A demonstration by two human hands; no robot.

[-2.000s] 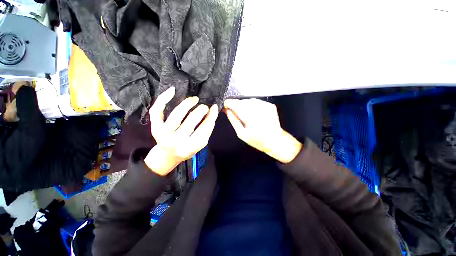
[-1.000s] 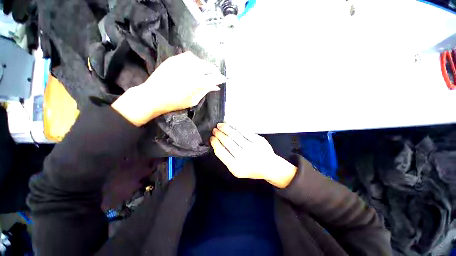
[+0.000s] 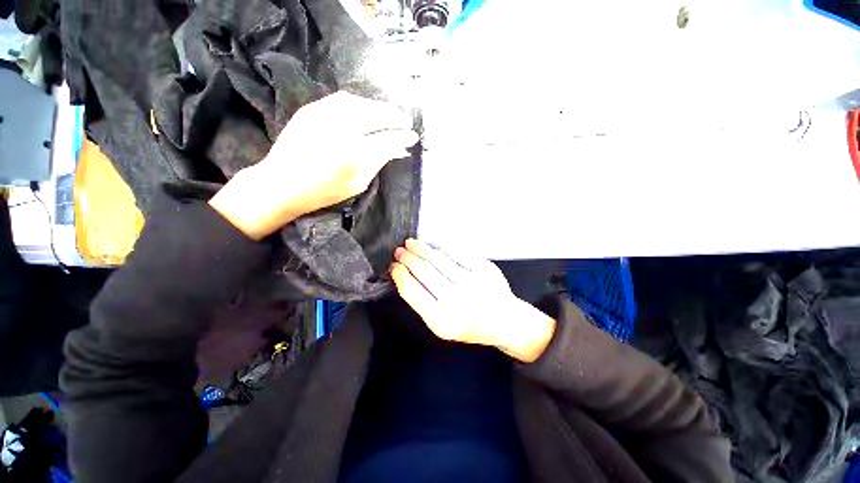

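Note:
The dark grey garment [image 3: 330,247] lies bunched on the left of the white machine bed [image 3: 566,179], part of it hanging over the front edge. My left hand [image 3: 325,156] presses on the garment, fingertips at its straight right edge just below the presser foot area [image 3: 415,94], which is washed out by glare. My right hand [image 3: 462,292] pinches the same edge lower down, near the table's front edge. The cloth under my left palm is hidden.
Red handles [image 3: 855,141] are cut off at the far right. A blue crate [image 3: 603,294] and dark pieces [image 3: 778,349] are below the table. A yellow-brown board [image 3: 106,208] and a grey box [image 3: 26,127] are on the left.
Since the oldest frame, my left hand has moved up onto the garment and my right hand down along its edge; the view has shifted. Over the last second both hands hold nearly still.

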